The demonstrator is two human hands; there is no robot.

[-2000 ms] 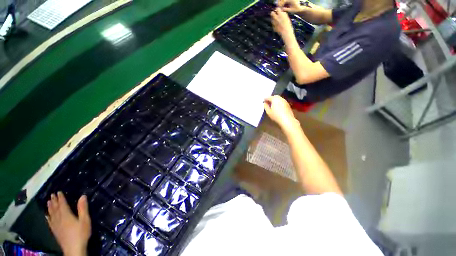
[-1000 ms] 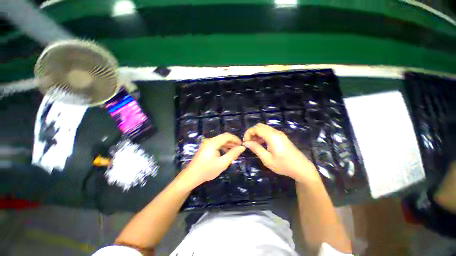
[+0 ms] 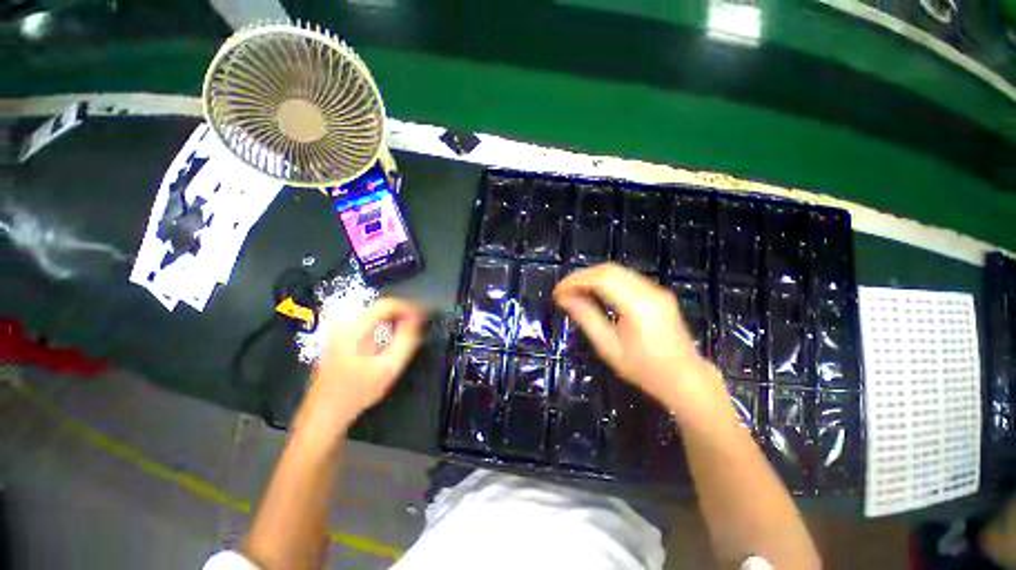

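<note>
The black compartment tray point(image 3: 657, 423) lies in front of me on the dark green bench. A loose pile of tiny white pieces point(image 3: 341, 298) lies left of the tray. My left hand point(image 3: 365, 354) is over the near right side of the pile, its fingers bent and blurred; I cannot tell whether it holds a piece. My right hand point(image 3: 629, 332) is over the middle of the tray, thumb and forefinger curled close together; whether something small is between them cannot be seen. A white sheet with rows of small marks point(image 3: 920, 401) lies right of the tray.
A round fan point(image 3: 299, 117) stands at the back left beside a lit smartphone point(image 3: 377, 228). Printed paper sheets point(image 3: 201, 228) lie left of it. A black cable with an orange tag point(image 3: 294, 308) touches the pile. The green conveyor point(image 3: 579, 100) runs behind. Another tray's edge point(image 3: 999, 334) shows right.
My view has turned from the sheet side back over the tray and pile. My hands, together over the tray one second ago, are now apart; my left hand has moved left to the pile.
</note>
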